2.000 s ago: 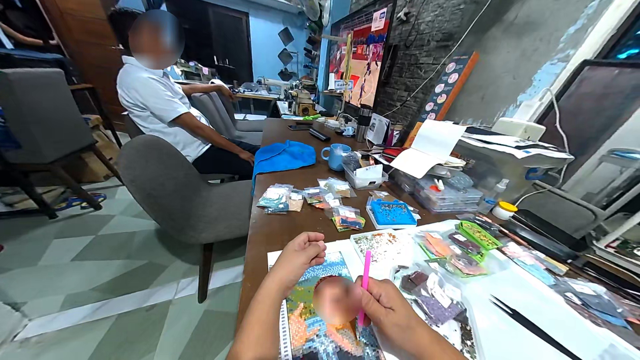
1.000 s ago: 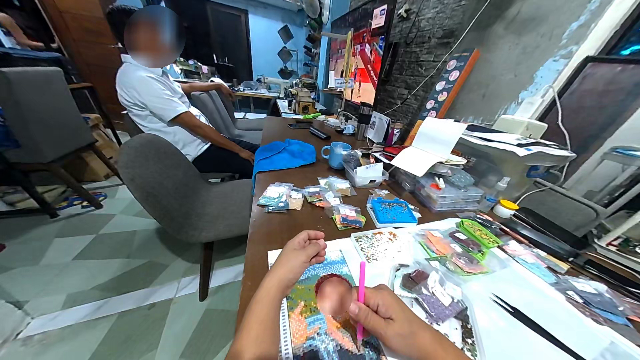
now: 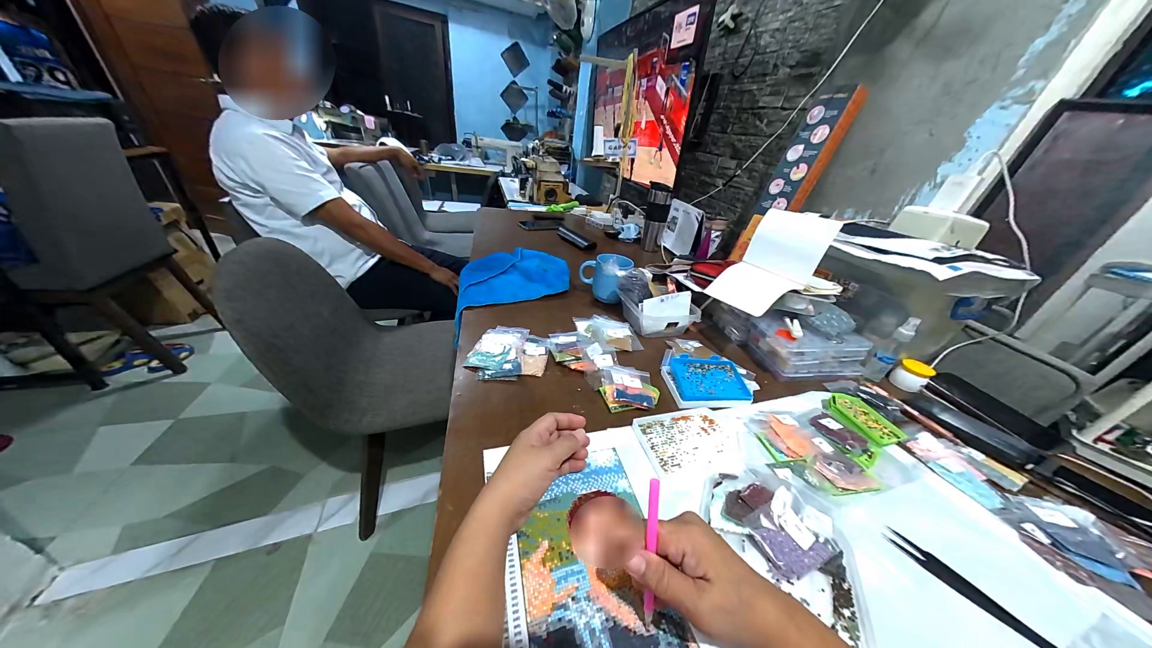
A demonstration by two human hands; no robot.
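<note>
A partly covered diamond painting canvas (image 3: 558, 540) lies on the table at the bottom centre, part of its picture blurred. My right hand (image 3: 711, 576) holds a pink applicator pen (image 3: 652, 540) upright, its tip down at the lower part of the canvas. Over the upper left of the canvas rests my left hand (image 3: 549, 454), fingers loosely curled with nothing visible in them. Just beyond is a white tray (image 3: 688, 441) of small coloured drills. Bags of purple drills (image 3: 792, 540) lie in a clear container to the right. Black tweezers (image 3: 972, 589) lie farther right on white paper.
Bagged drills (image 3: 499, 351), a blue tray (image 3: 709, 378), green trays (image 3: 864, 423), a blue cloth (image 3: 513, 274) and a blue mug (image 3: 606, 277) occupy the table. A grey chair (image 3: 333, 351) stands at its left edge. A seated person (image 3: 297, 198) is beyond it.
The right hand has shifted slightly over the canvas, and the pink pen's tip sits lower than two seconds ago. My left hand has stayed in about the same place.
</note>
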